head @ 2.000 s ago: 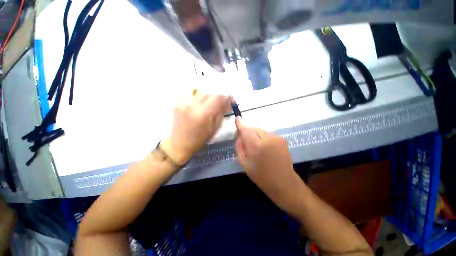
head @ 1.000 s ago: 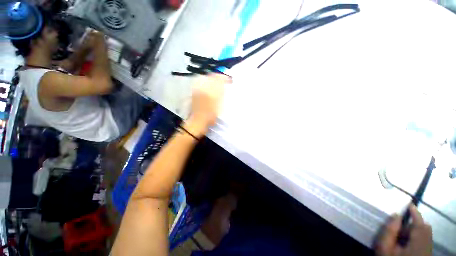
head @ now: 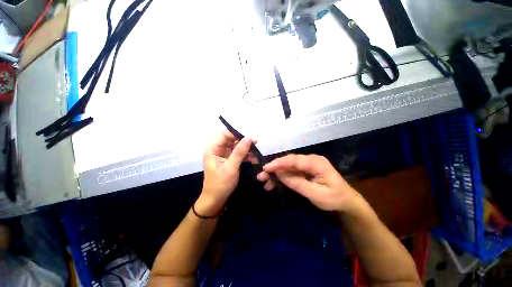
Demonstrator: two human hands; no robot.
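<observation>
My left hand (head: pixel 224 162) and my right hand (head: pixel 303 176) hold one narrow black strip (head: pixel 231 128) between thumbs and fingers, at the table's front edge. Its upper end sticks out above my left hand. Its lower part passes to my right fingertips, and its far end is lost against dark clothing. A short black strip (head: pixel 282 94) lies alone on the white table (head: pixel 168 89), under the sewing machine. Large black shears (head: pixel 373 64) lie to its right. Long black strips (head: pixel 115 42) lie loosely at the left, with shorter pieces (head: pixel 67 129) at their lower end.
The sewing machine's needle area (head: pixel 289 25) is at the top. A printed ruler (head: pixel 387 103) runs along the table's grey front edge. Black fabric (head: pixel 469 78) hangs at the right edge. Blue baskets (head: pixel 463 185) stand below the table, with a brown bench (head: pixel 393 196) between them.
The view has swung back to the right. My left hand has left the pile at the left and now holds a strip with my right hand. The shears lie on the table, out of my hands.
</observation>
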